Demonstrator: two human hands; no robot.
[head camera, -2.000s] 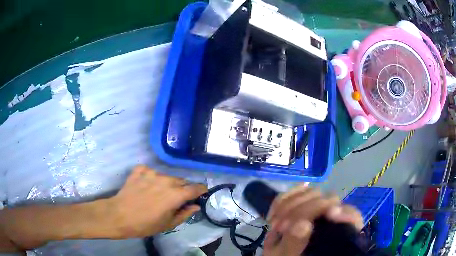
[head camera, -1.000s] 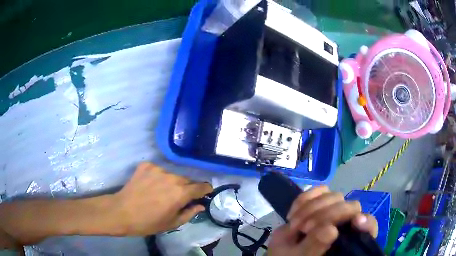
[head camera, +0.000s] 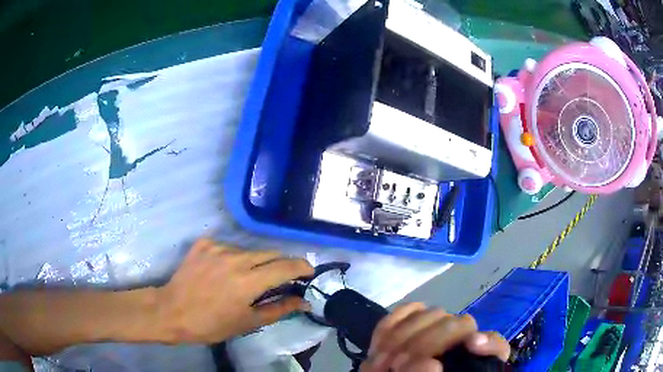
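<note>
My left hand pinches the end of a black headband unit between thumb and fingers, low in the view on the white sheet. My right hand is closed around a black electric screwdriver, at the bottom right of centre. The screwdriver's front end points left at my left fingertips and covers part of the loop. A thin shiny bit shows near the fingertips; whether it touches the unit I cannot tell. The screw feeder stands in the blue tray above my hands, its metal pickup plate facing me.
A pink desk fan stands right of the tray. A blue bin and a green bin are low at the right. Torn white foam sheet covers the green bench. A crumpled clear plastic piece lies at the tray's back left.
My right hand has brought the screwdriver from the tray's front edge down and left to the headband unit. My left hand keeps its pinch on the unit. The view has shifted slightly.
</note>
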